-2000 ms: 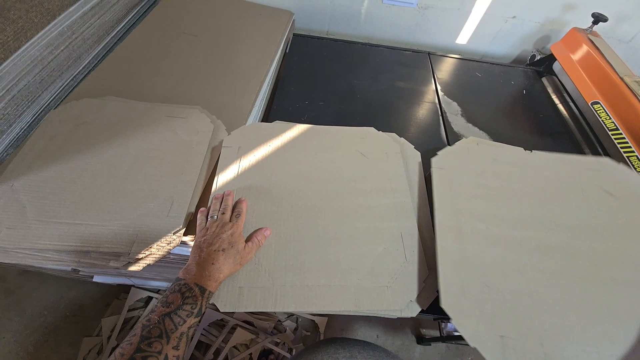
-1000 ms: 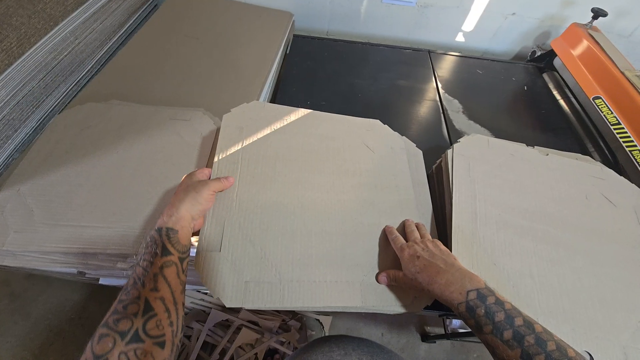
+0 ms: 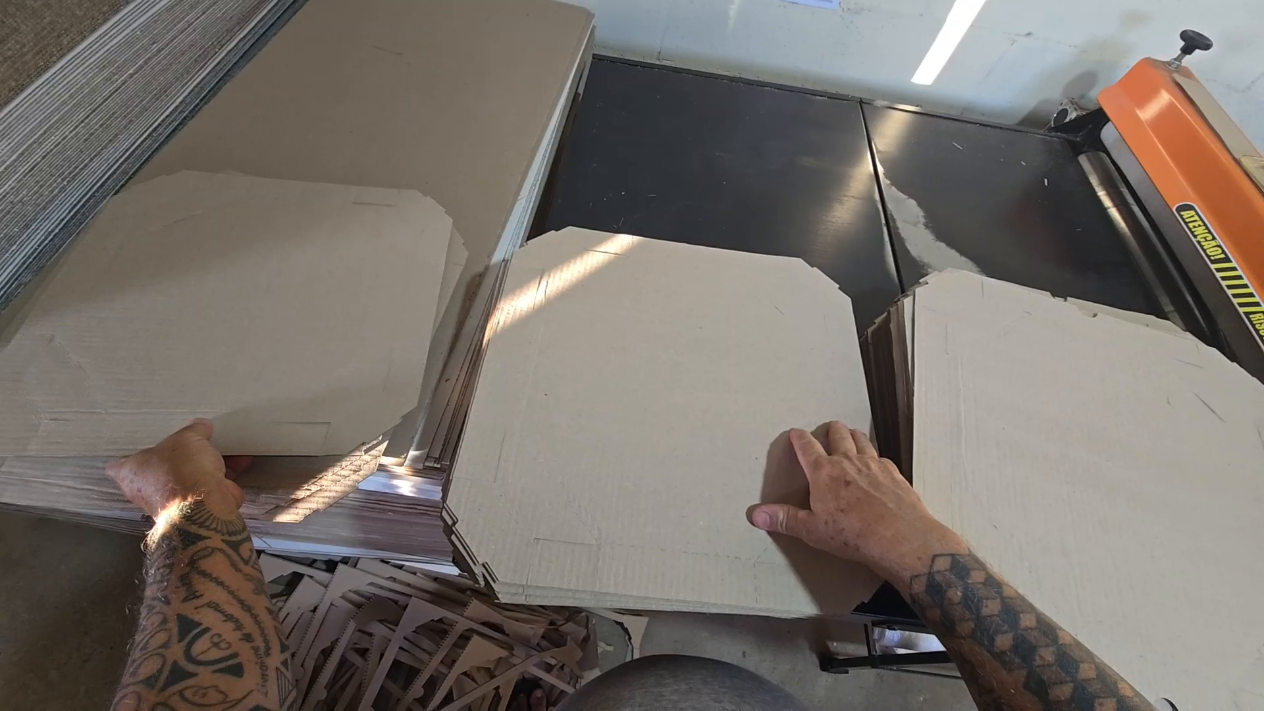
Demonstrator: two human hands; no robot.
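Note:
Three stacks of die-cut cardboard sheets with cut corners lie side by side. My left hand point(image 3: 188, 469) grips the near edge of the top sheet of the left stack point(image 3: 247, 306), its thumb above and its fingers partly hidden below. That sheet's near edge looks raised off the stack. My right hand point(image 3: 854, 499) rests spread on the right part of the middle stack point(image 3: 662, 395), holding nothing. The right stack point(image 3: 1076, 454) lies just beyond my right wrist, and my forearm passes over its near left part.
Behind are large cardboard sheets point(image 3: 395, 89) and a black worktable point(image 3: 721, 148). An orange machine point(image 3: 1175, 148) with a roller and a warning label stands at right. Cardboard offcuts point(image 3: 415, 632) fill the space below. Corrugated sheets point(image 3: 128, 128) are piled at far left.
My left hand has moved left from the middle stack to the left stack's near edge and taken hold of a sheet. My right hand, out of view two seconds ago, stays on the middle stack.

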